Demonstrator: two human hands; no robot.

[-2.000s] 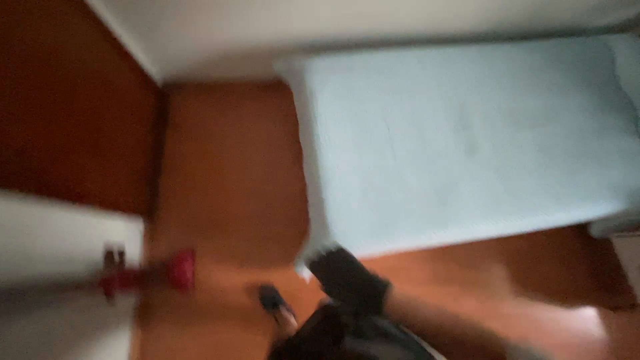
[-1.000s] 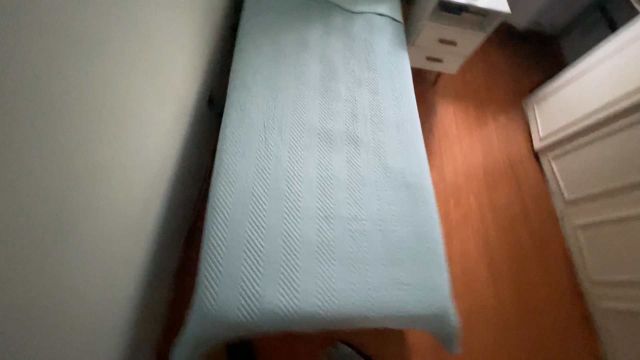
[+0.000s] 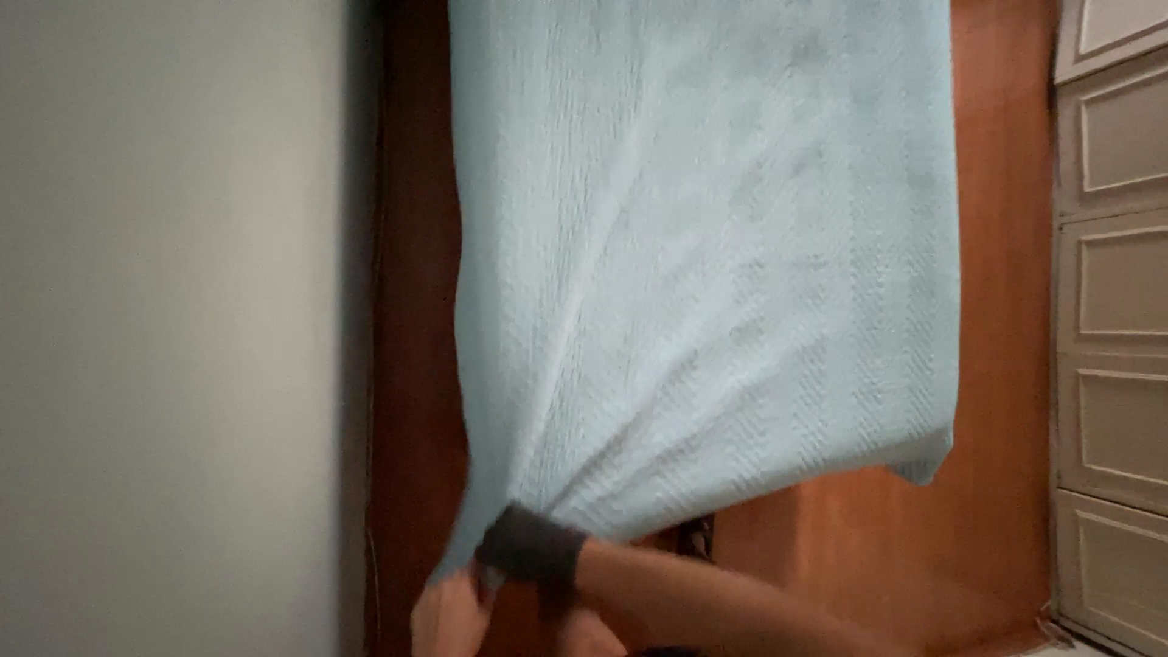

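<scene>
A pale blue textured bedspread (image 3: pixel 712 274) covers a bed, with long creases converging on its lower left corner. My right hand (image 3: pixel 529 547), in a dark glove or wrap, grips the cloth at that corner; its fingers are blurred. Just below and to the left, my bare left hand (image 3: pixel 449 616) closes on the drawn-out tip of the same corner, partly cut off by the frame's bottom edge. The other near corner of the bedspread hangs loose at the right.
A pale wall (image 3: pixel 173 319) runs along the left, with a narrow strip of reddish-brown floor (image 3: pixel 415 365) between it and the bed. White panelled furniture fronts (image 3: pixel 1118 420) line the right side. A patch of skin, possibly a foot (image 3: pixel 589 634), shows at the bottom.
Both hands have come into view at the bedspread's lower left corner, which is now pulled into creases; a second ago no hand showed and the cover lay smoother. The view has turned and moved greatly.
</scene>
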